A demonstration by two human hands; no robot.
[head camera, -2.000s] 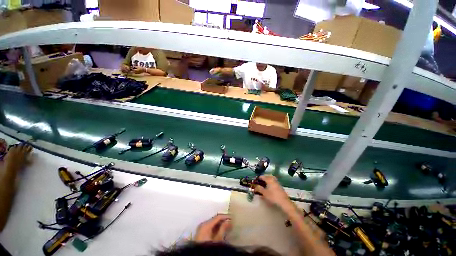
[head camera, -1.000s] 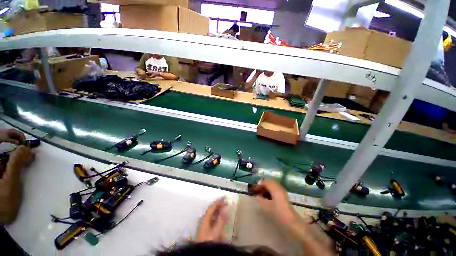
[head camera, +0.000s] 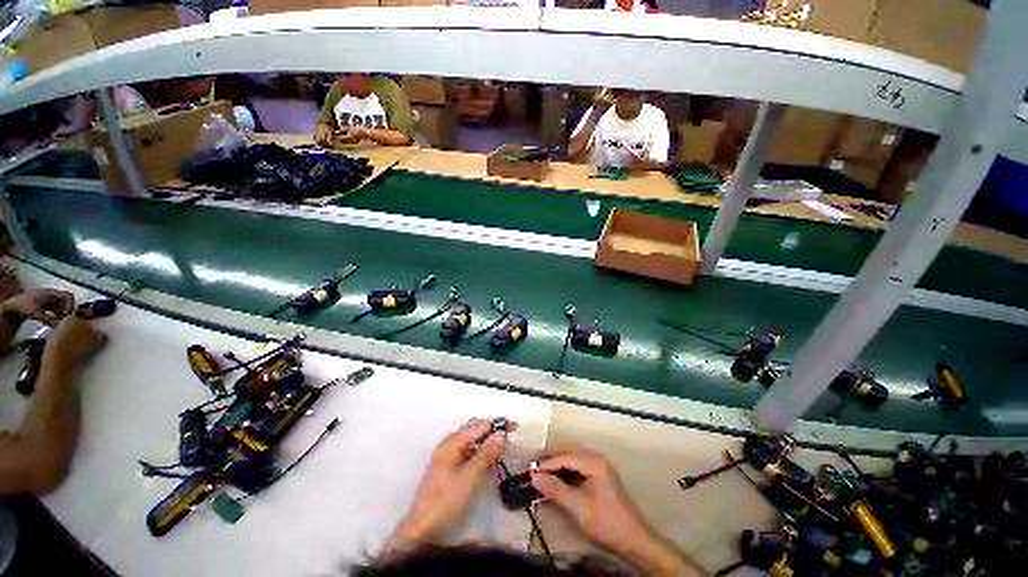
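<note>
A black wired unit (head camera: 517, 490) is held low over the worktop near the seam. My right hand (head camera: 586, 496) grips its body from the right. My left hand (head camera: 457, 479) pinches the small tip of its lead (head camera: 497, 426) with thumb and fingers. A dark cable hangs from the unit towards the bottom edge. A heap of units with yellow-orange bands (head camera: 242, 423) lies on the white sheet at left. A larger dense heap (head camera: 879, 513) lies at right beside the shelf post.
The green conveyor belt (head camera: 473, 254) carries several spaced units. A shallow cardboard tray (head camera: 648, 246) stands beyond them. A slanted white post (head camera: 891, 259) rises at right under the overhead shelf (head camera: 473, 56). Another worker's arms (head camera: 56, 389) are at far left. Two people sit across the belt.
My right hand has drawn back from the belt's edge with a unit. My left hand has moved to its lead. The camera view has shifted, and the neighbour's hands have moved.
</note>
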